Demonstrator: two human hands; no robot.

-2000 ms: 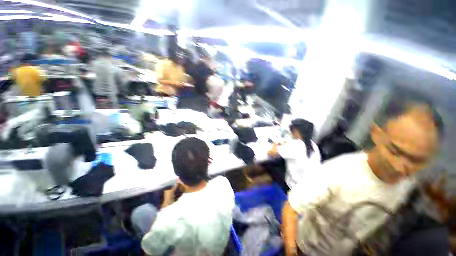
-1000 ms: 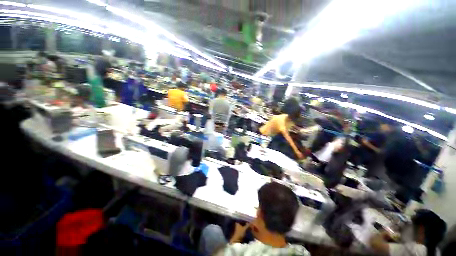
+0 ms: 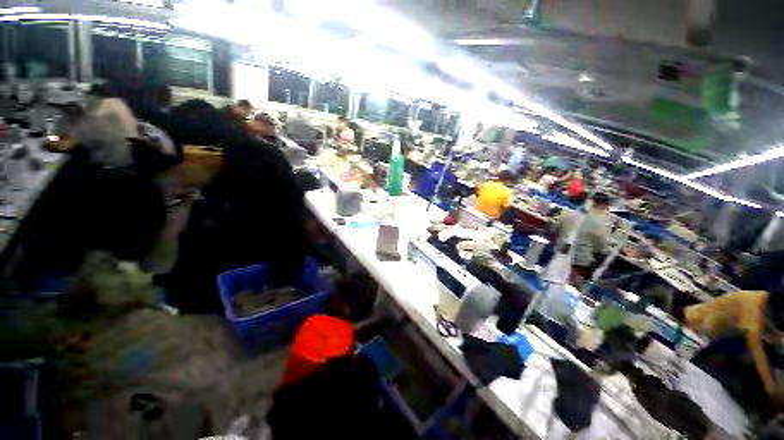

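Neither of my hands is in the picture. Nearest in front of me is a bright red-orange stool [image 3: 322, 339], with a dark mass of cloth or clothing at its lower part. Right of it runs a long white sewing table [image 3: 400, 288]. Dark cloth pieces [image 3: 492, 357] lie on it near a bright blue item [image 3: 517, 345], and another dark piece [image 3: 574, 394] lies further right. Looped scissors or snips [image 3: 446, 326] lie near the table edge.
A blue crate [image 3: 266, 320] with contents stands on the floor beside the aisle [image 3: 172, 361]. A second blue crate stands under the table. People in dark clothes are at the left; a person in yellow [image 3: 741, 318] leans at the right.
The view has swung left. The seated person in front and the nearby person at the right have left the picture. The stool has moved toward the middle, and the aisle and blue crate now show.
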